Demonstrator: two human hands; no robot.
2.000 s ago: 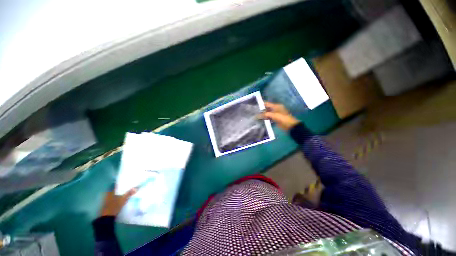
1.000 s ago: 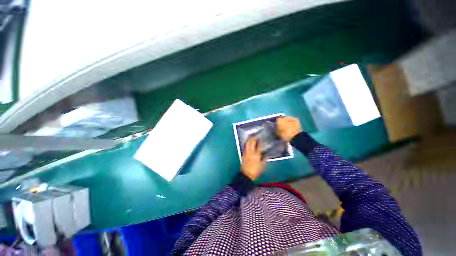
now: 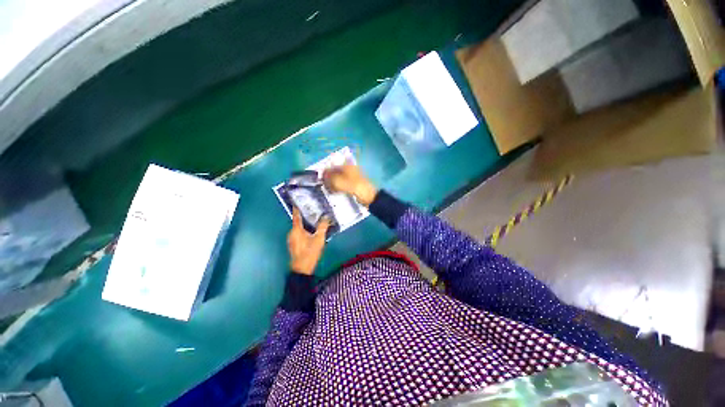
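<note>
An open white retail box (image 3: pixel 359 216) stands on the green bench in front of me. A dark grey plastic bag (image 3: pixel 308 200) bulges up at its left side, and a pale surface shows in its right part. My left hand (image 3: pixel 308 242) holds the bag at its near edge, thumb and fingers on it. My right hand (image 3: pixel 350 183) is over the right part of the box, blurred, with its fingers curled. I cannot tell whether it grips anything.
A closed white box (image 3: pixel 171 242) lies on the bench at left. Another retail box (image 3: pixel 425 107) with a pale blue picture face stands at right. Beyond it is an open brown shipping carton (image 3: pixel 509 95) with white boxes inside. Picture boxes (image 3: pixel 40 234) sit in the recess at far left.
The view has shifted, so the bench things sit farther left. The dark bag no longer fills the box; it is bunched at the left side under my left hand, and a pale area shows at right.
</note>
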